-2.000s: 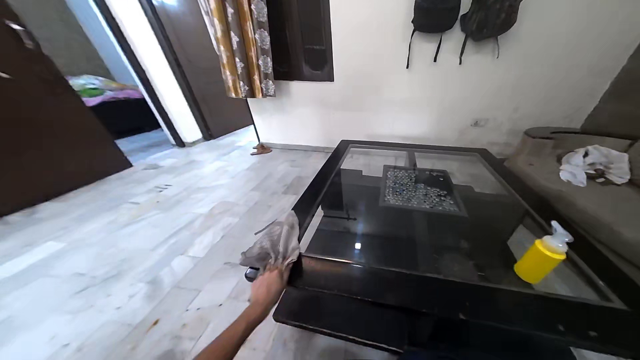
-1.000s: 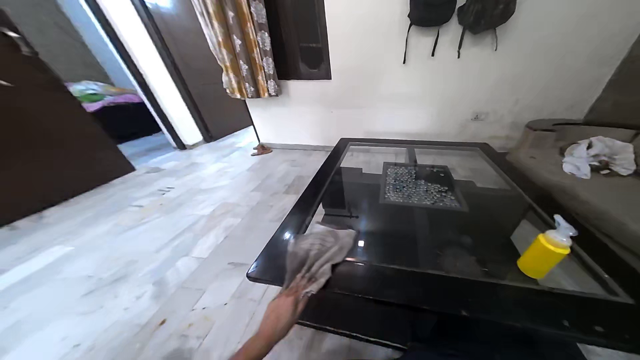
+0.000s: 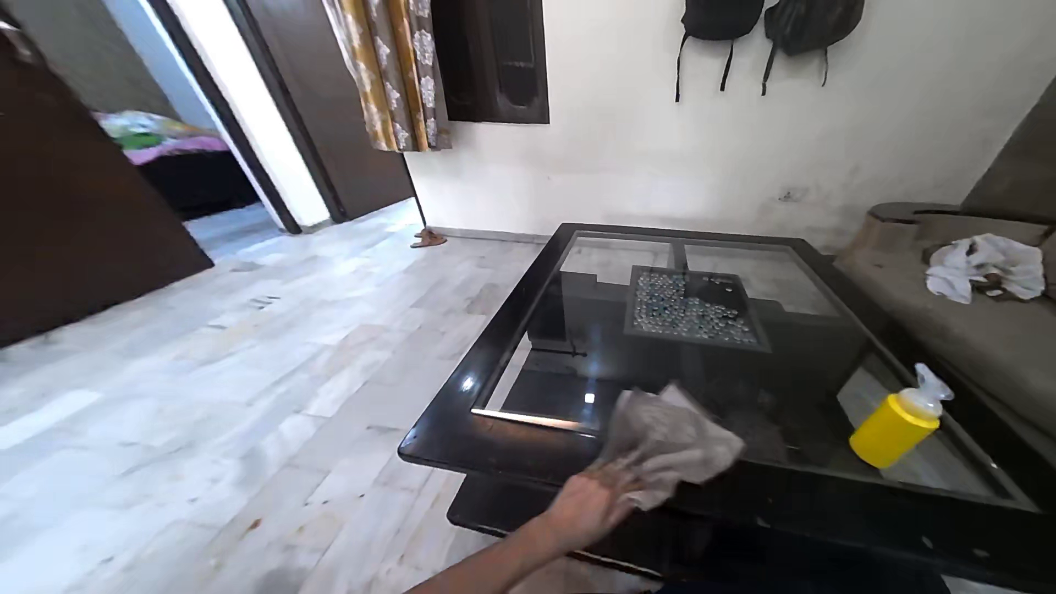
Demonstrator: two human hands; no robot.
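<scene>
My left hand (image 3: 587, 505) reaches in from the bottom and holds a crumpled grey cloth (image 3: 672, 441). The cloth lies over the near edge of a black-framed, glass-topped table (image 3: 445, 429), covering part of the frame and the glass. My fingers are partly hidden by the cloth and blurred. A yellow bottle with a clear pump or spray top (image 3: 895, 429) stands on the glass to the right of the cloth. Farther back, a square panel of small glassy pebbles (image 3: 689, 309) shows at the table's middle. My right hand is out of view.
A sofa (image 3: 949, 330) with a white cloth (image 3: 986, 268) on it stands along the right. A lower dark ledge (image 3: 495, 503) juts out under the near tabletop edge. Slippers (image 3: 428, 238) lie by the far wall. A dark door (image 3: 74, 190) stands at the left.
My left hand has moved the grey cloth rightward along the near edge, from the table's near left corner. The yellow bottle stays in its place on the glass.
</scene>
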